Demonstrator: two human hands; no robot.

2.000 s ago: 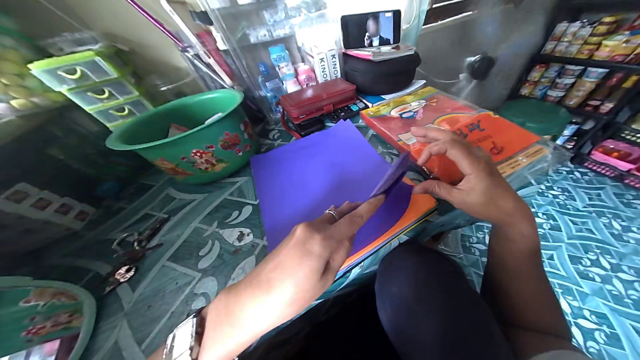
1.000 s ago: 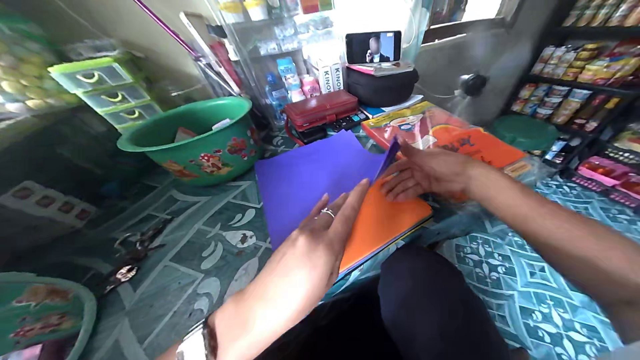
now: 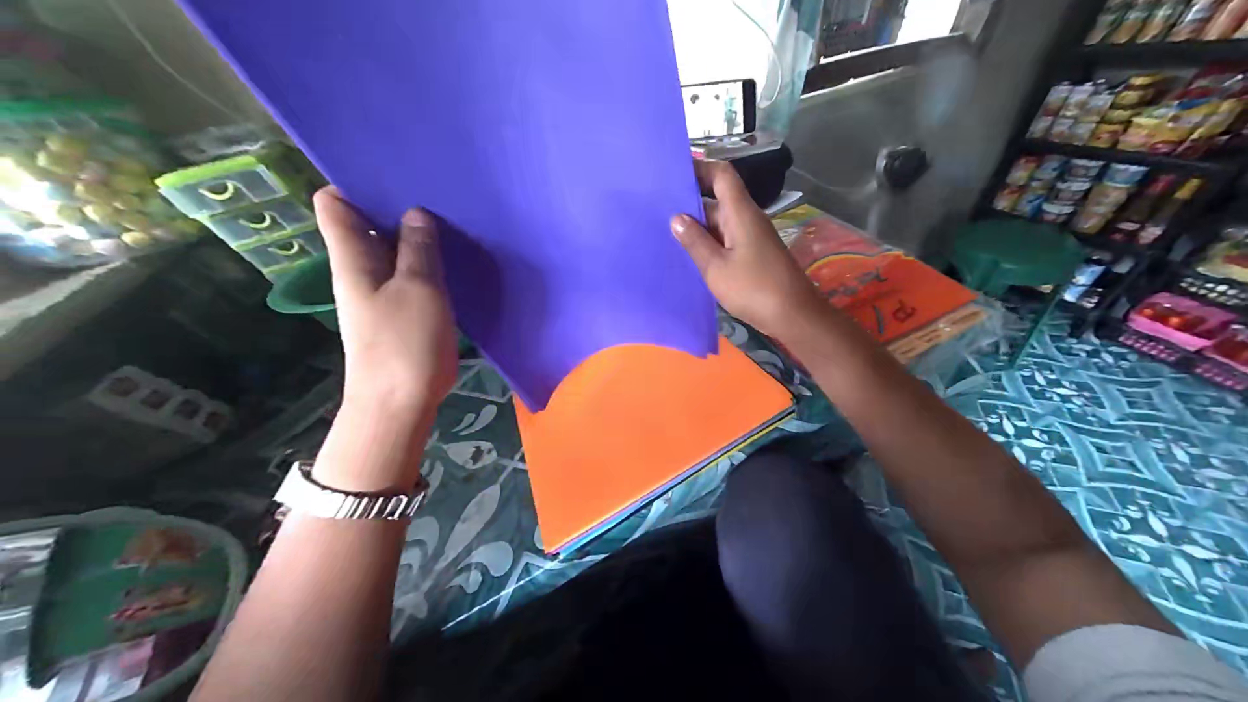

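A large purple paper sheet [image 3: 546, 175], perhaps more than one layer, is held up and bowed between both hands. My left hand [image 3: 385, 283] grips its left edge, thumb on the near face. On the right edge, my right hand [image 3: 736, 244] pinches the paper between thumb and fingers. Below it lies a stack of coloured sheets with an orange sheet [image 3: 643, 439] on top; blue and yellow edges show under it. The purple sheet's lower edge curves just over the orange one. Its top runs out of view.
An orange pad with printed cover [image 3: 877, 292] lies at the right, before a green stool [image 3: 1019, 253]. A phone [image 3: 720, 109] stands at the back. Small green drawers [image 3: 258, 219] and a mostly hidden green basin [image 3: 304, 285] are at the left. Shelves of packaged goods [image 3: 1111, 127] stand far right.
The purple sheet, which lay on the stack, is now lifted up, and the orange sheet beneath shows more. My left hand has moved to its left edge and my right hand to its right edge.
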